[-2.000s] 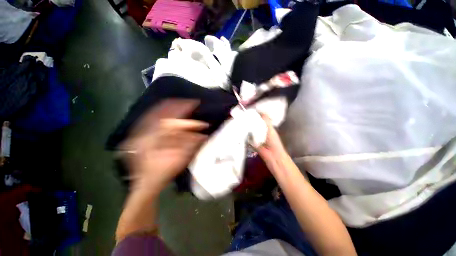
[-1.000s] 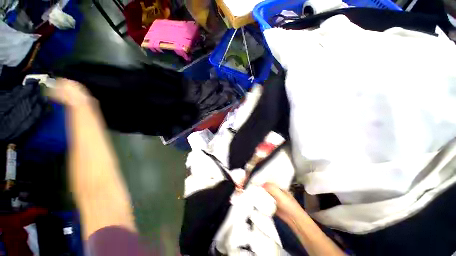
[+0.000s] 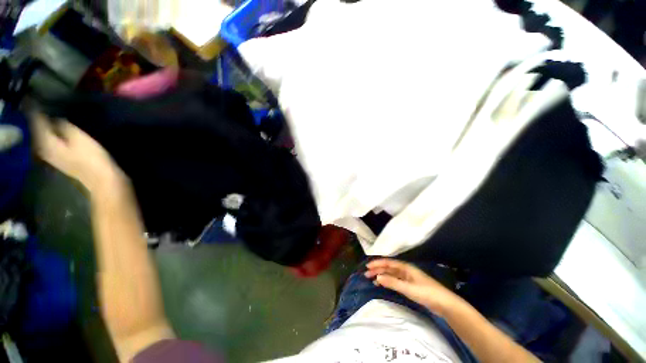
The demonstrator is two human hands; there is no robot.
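My left hand (image 3: 67,145) is stretched out at the far left, blurred, with its fingers at the end of a black cloth (image 3: 191,156). The black cloth stretches from this hand toward the middle, off the table. My right hand (image 3: 400,278) is over my lap, fingers slightly apart, with nothing in it. A large white garment piece (image 3: 382,92) lies in front of me and hangs down at the table's near side. A black panel (image 3: 510,205) lies to its right, beside a cream band.
The white table (image 3: 616,205) with a wooden edge runs along the right. A blue basket (image 3: 244,25) is behind the white cloth. A pink object (image 3: 149,84) stands behind the black cloth. Blue material (image 3: 46,291) lies at the lower left.
My left hand has pulled the black cloth further out. My right hand has let go of the white and black bundle, which is no longer seen there. The view has shifted right.
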